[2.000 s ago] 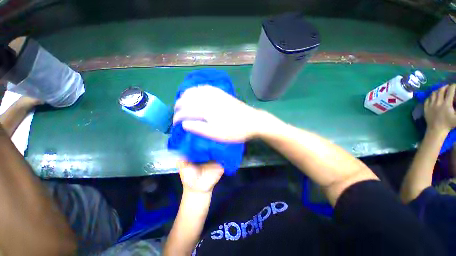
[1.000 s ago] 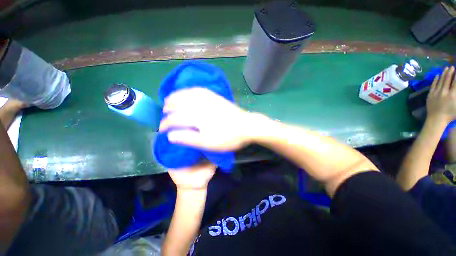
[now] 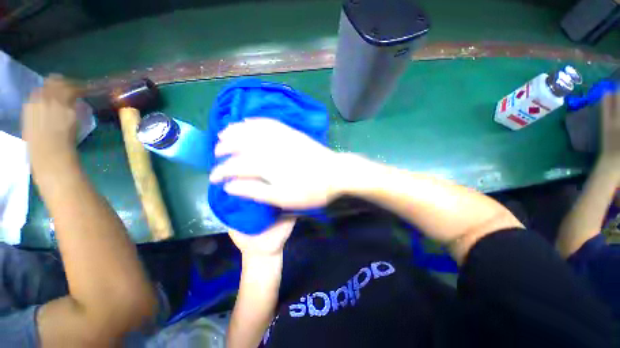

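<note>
A bright blue cloth [image 3: 255, 102] is bunched in front of me at the bench edge. My right hand [image 3: 275, 163] lies on top of it, fingers bent over the cloth and pointing left. My left hand [image 3: 264, 234] is below, its palm under the cloth's near end, its fingers hidden. The cloth bulges around something that I cannot see. A grey speaker unit [image 3: 370, 71] stands upright behind, its black end up.
A light-blue bottle [image 3: 187, 144] touches or nearly touches the cloth's left side. A mallet [image 3: 143, 170] lies left of it. A white bottle [image 3: 530, 102] leans at right. Neighbours' arms show at both sides, the left one beside a white sheet [image 3: 13, 187]. Another grey unit [image 3: 590, 19] is far right.
The mallet now lies on the bench at left. The left neighbour's arm has come forward over the bench. My hands stay around the cloth, which has shifted its folds.
</note>
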